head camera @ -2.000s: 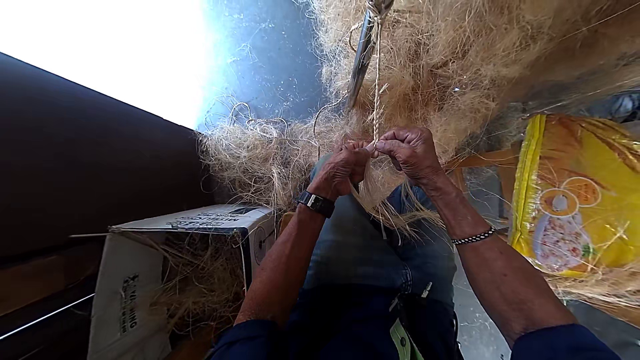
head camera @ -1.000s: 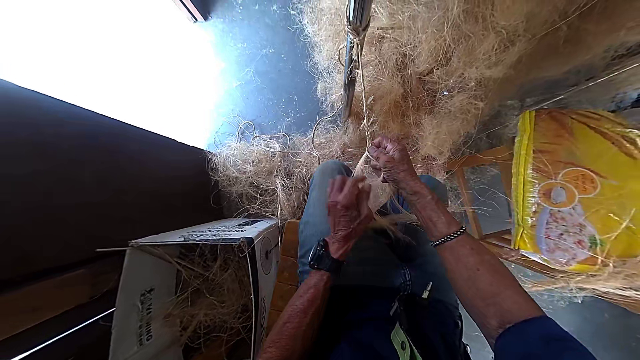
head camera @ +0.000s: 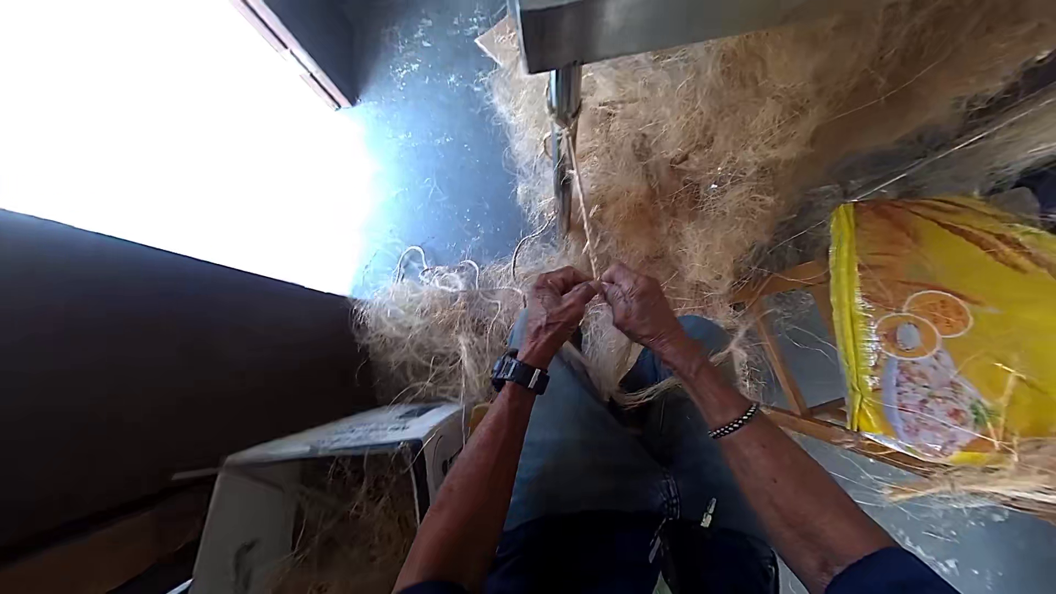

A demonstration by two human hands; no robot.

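Note:
A thin braided cord of pale plant fibre [head camera: 582, 198] runs down from a metal post [head camera: 565, 99], where it is tied. At the cord's lower end my left hand [head camera: 557, 313], with a watch at the wrist, pinches the fibres between thumb and fingers. My right hand [head camera: 639, 309], a beaded bracelet on its wrist, grips them right beside it, the fingertips of both hands close together. Loose fibre strands [head camera: 606, 359] hang below the hands over my jeans.
Heaped raw fibre [head camera: 701, 140] covers the floor ahead, with more [head camera: 445, 330] to the left. A white box [head camera: 247, 511] holding fibre stands lower left. On the right, a yellow printed sack [head camera: 990, 330] lies by a wooden frame [head camera: 780, 355]. A grey metal edge [head camera: 643, 33] juts in above.
My left hand was lower and apart from my right one second ago; now both meet at the cord's end. The view has shifted, bringing the grey metal edge in at the top.

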